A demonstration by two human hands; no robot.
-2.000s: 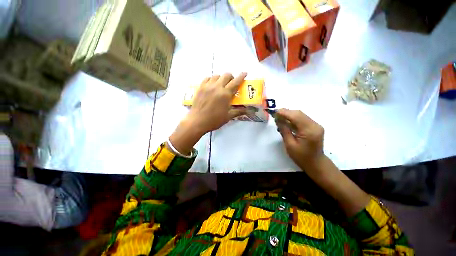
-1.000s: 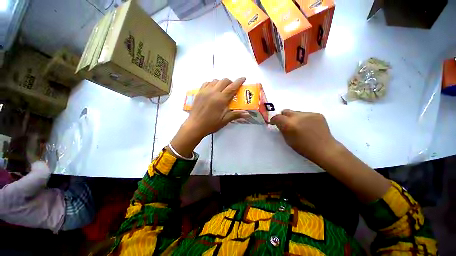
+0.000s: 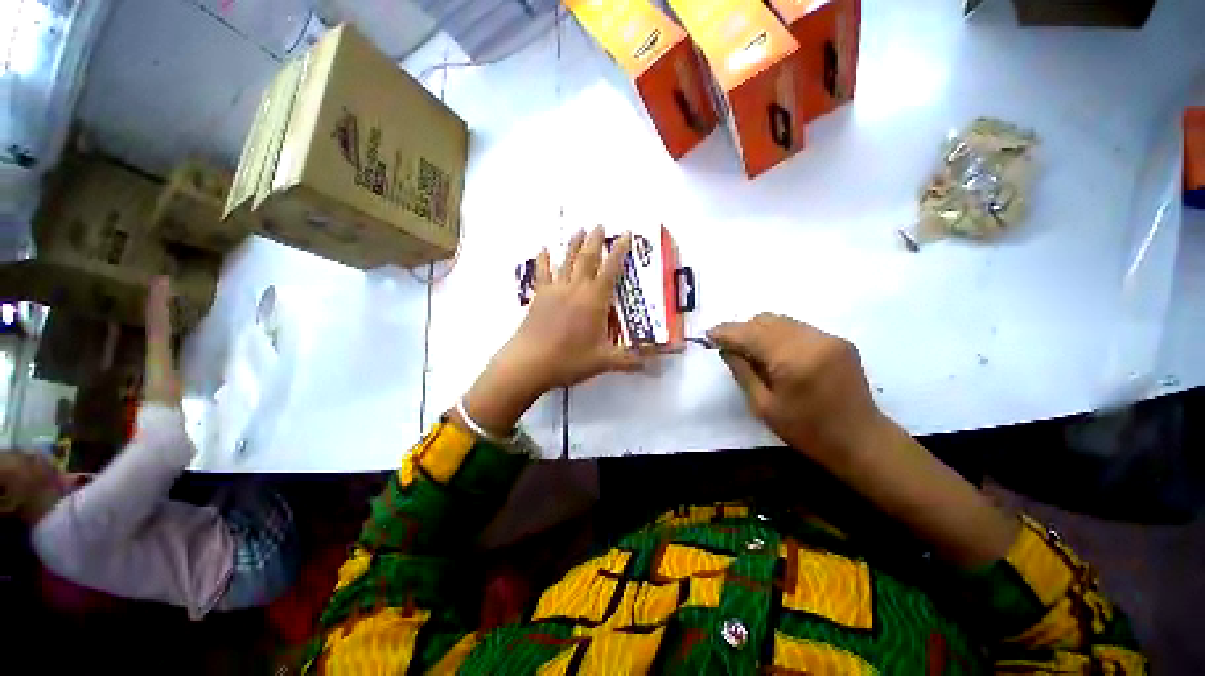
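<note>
A retail box point(image 3: 645, 299) lies on the white table in front of me, a white and black printed side up, its orange end with the black-edged hanging tab to the right. My left hand point(image 3: 576, 310) lies on the box's left part with fingers spread, pressing it down. My right hand point(image 3: 790, 374) is just right of the box, fingers pinched on a thin dark tool point(image 3: 700, 341), perhaps a cutter, whose tip is at the lower corner of the box's orange end. Most of the tool is hidden in the hand.
Several orange retail boxes point(image 3: 753, 99) stand behind. A brown shipping carton point(image 3: 374, 159) is at back left. A clear bag of tan pieces point(image 3: 981, 182) lies right. A blue and orange object point(image 3: 1193, 156) is at the right edge. A person point(image 3: 146, 508) is at left.
The retail box has been turned from its orange side to a white printed side. My left hand's fingers have spread, and my right hand has moved slightly lower. The person at left has raised an arm.
</note>
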